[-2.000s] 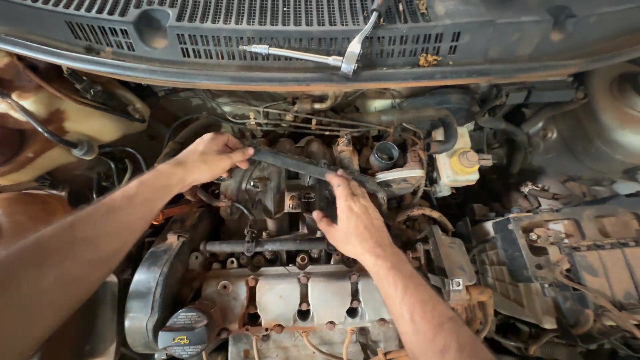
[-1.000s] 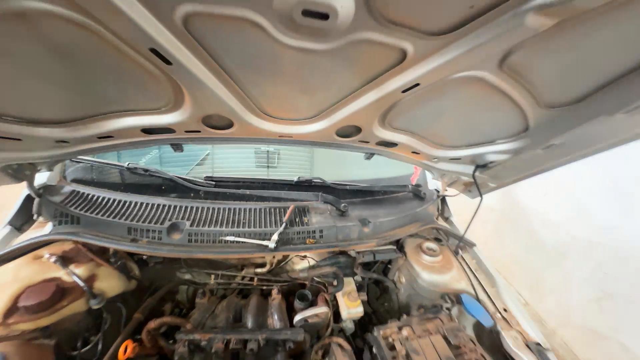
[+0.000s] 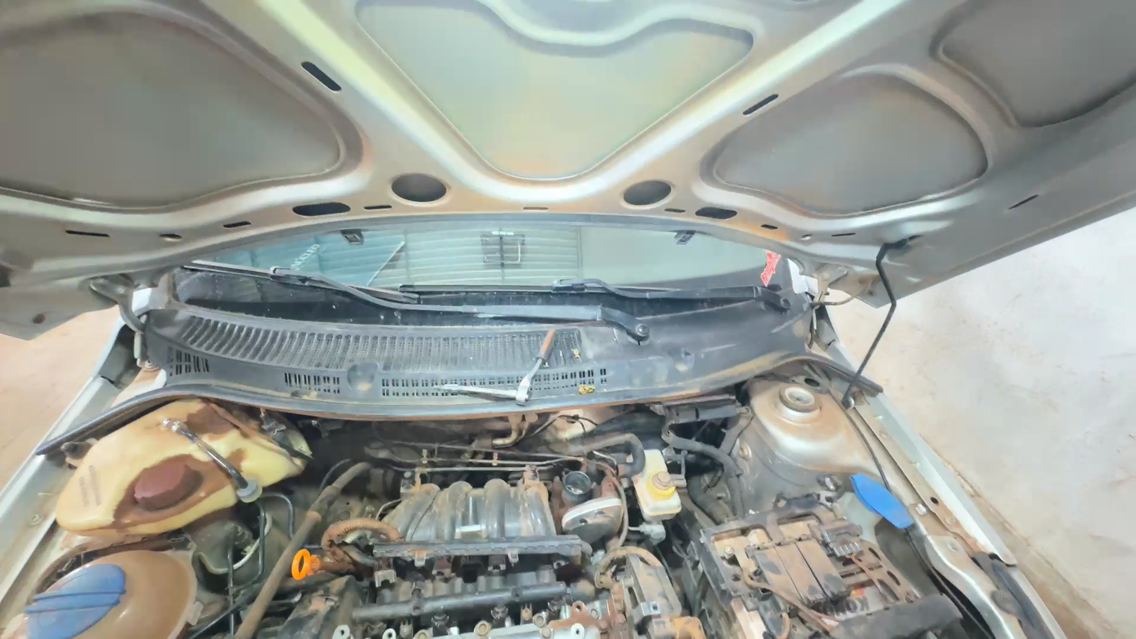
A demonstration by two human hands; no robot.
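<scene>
Neither of my hands is in the head view at this moment. A long dark bar [image 3: 479, 547] lies across the front of the ribbed intake manifold [image 3: 470, 510]. Below it runs the dark fuel rail [image 3: 466, 603] above the engine's top, which the lower frame edge cuts off. A ratchet wrench [image 3: 535, 366] and a slim metal tool [image 3: 479, 390] rest on the black cowl grille [image 3: 373, 346] under the windshield.
The raised hood [image 3: 550, 106] spans the top, with its prop rod [image 3: 874, 328] at right. A stained plastic reservoir [image 3: 115, 497] and a blue-capped tank [image 3: 75, 599] stand at left. A brake fluid reservoir [image 3: 655, 497] and a blue flat piece [image 3: 880, 500] are at right.
Two seconds ago both hands were at the dark bar over the manifold; they are out of view now. The view has moved up and back, bringing in the hood and windshield.
</scene>
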